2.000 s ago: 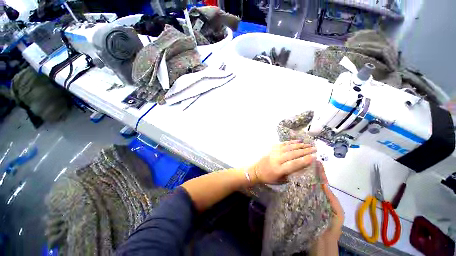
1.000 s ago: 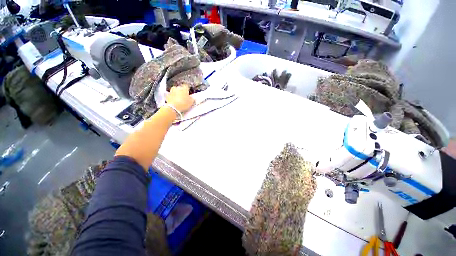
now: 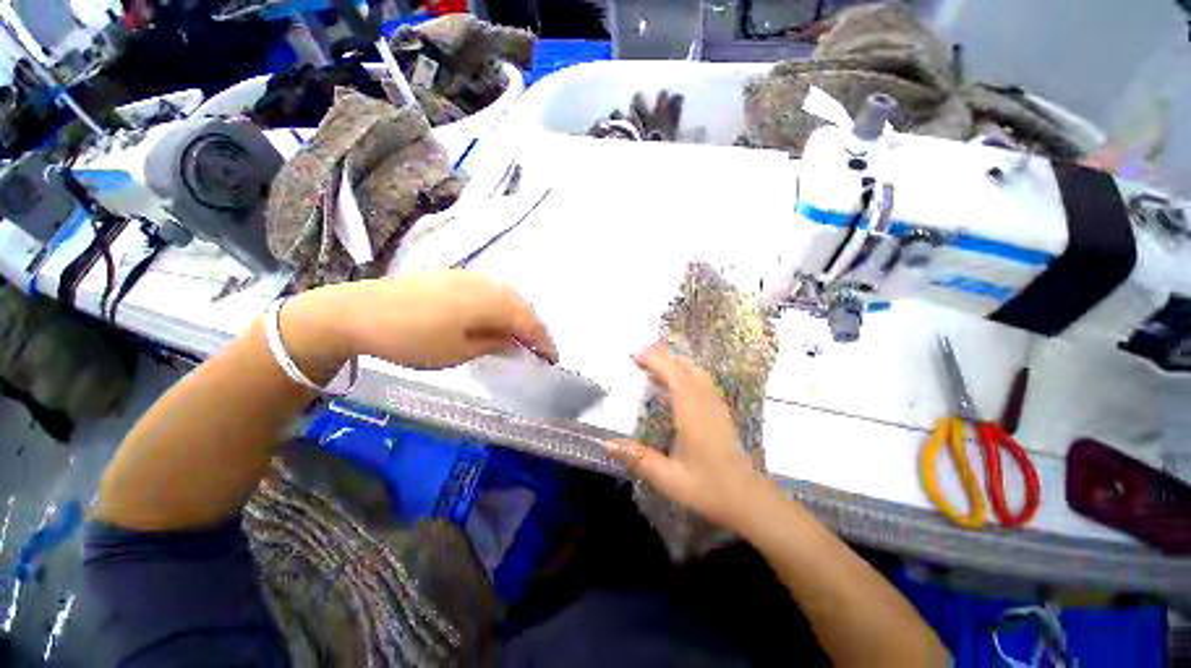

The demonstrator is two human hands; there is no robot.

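A speckled grey-brown tweed piece (image 3: 726,342) lies left of the needle area and hangs over the table's front edge. My right hand (image 3: 692,437) rests on it, thumb and fingers spread. My left hand (image 3: 444,320) pinches a blurred pale-backed piece (image 3: 536,389) at its upper edge, low over the table. The white lockstitch machine head (image 3: 940,242) stands right of the tweed piece. Whether the tweed's tip lies under the presser foot cannot be told.
Scissors (image 3: 968,450) and a dark-handled tool (image 3: 1015,399) lie at the right, beside a maroon case (image 3: 1126,493). Stacked cut pieces (image 3: 359,183) stand at the table's left. A tweed bundle (image 3: 353,574) is below the edge. A white tub (image 3: 568,98) is behind.
My left hand has come back from the stacked pieces with a pale-backed piece. My right hand has come into view on the tweed. The camera view has shifted.
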